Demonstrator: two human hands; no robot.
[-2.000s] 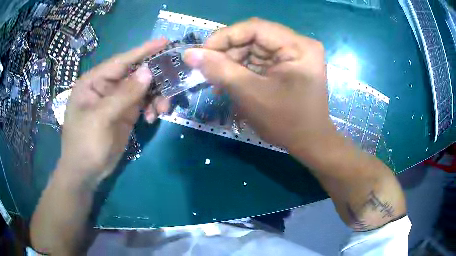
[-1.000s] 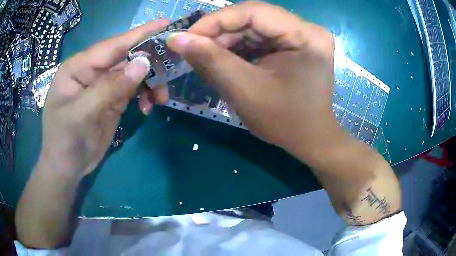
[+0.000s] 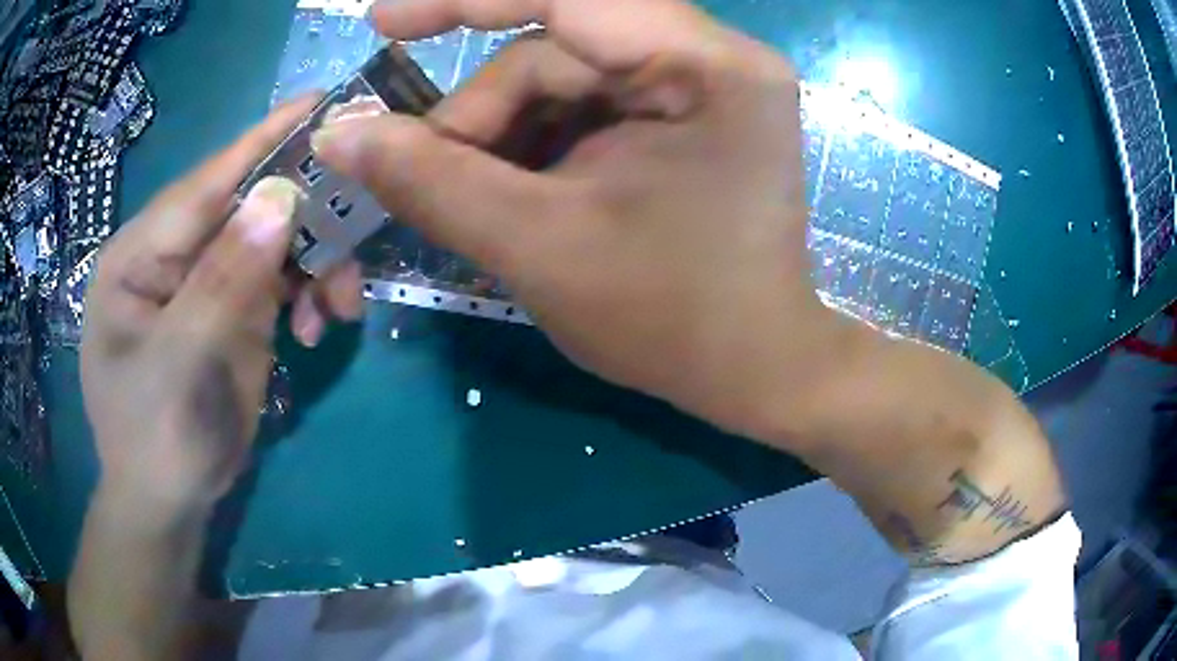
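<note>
A small flat circuit board [image 3: 338, 213] with dark cutouts is held tilted above the table. My left hand [image 3: 207, 278] grips its lower left end between thumb and fingers. My right hand [image 3: 620, 194] has its thumb pressed on the board's upper face; its index finger is raised apart from the thumb. Whether a thin film lies under the right thumb cannot be told. A shiny label sheet [image 3: 891, 226] with a grid of cells and a holed white edge lies behind and partly under the view of my right hand.
A pile of loose boards [image 3: 84, 168] lies at the left. A long curved spare label sheet [image 3: 1120, 129] lies at the right. Small white scraps [image 3: 474, 398] lie on the green table [image 3: 426, 478]. A red thing [image 3: 1149, 346] shows past the table's right edge.
Both hands and the board have moved left in the picture. The board is tilted more steeply. My right thumb has slid along its face and the right index finger has lifted away from it.
</note>
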